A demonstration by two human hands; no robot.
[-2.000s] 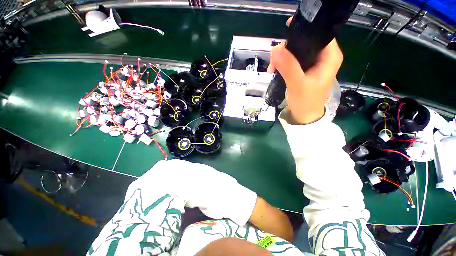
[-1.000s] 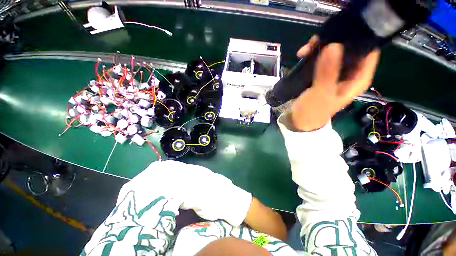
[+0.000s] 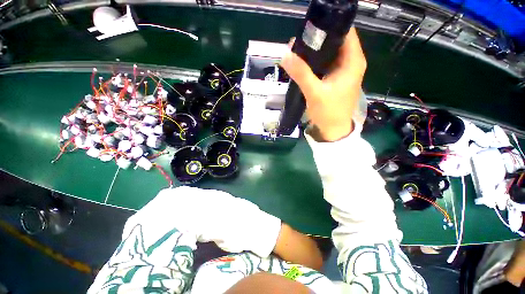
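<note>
My right hand (image 3: 329,86) is closed around a thick black electric screwdriver (image 3: 322,51) with a pale label. The screwdriver leans, its lower end at the front right part of the white screw feeder (image 3: 259,106); whether it touches is unclear. My left forearm shows low in the picture at the bench edge, but the left hand itself is hidden. Black round housings (image 3: 223,160) with yellow wires stand left of the feeder. A heap of small white-silver motors (image 3: 115,123) with red leads lies farther left.
Black wired assemblies (image 3: 414,189) lie on the right of the green bench (image 3: 276,201), beside white plastic shells (image 3: 486,166). A white part (image 3: 109,22) with a cord lies on the conveyor beyond. Part of another person (image 3: 501,264) shows at the lower right.
My right hand and the screwdriver swung out to the right and have come back left, more upright over the feeder. The whole view has shifted slightly.
</note>
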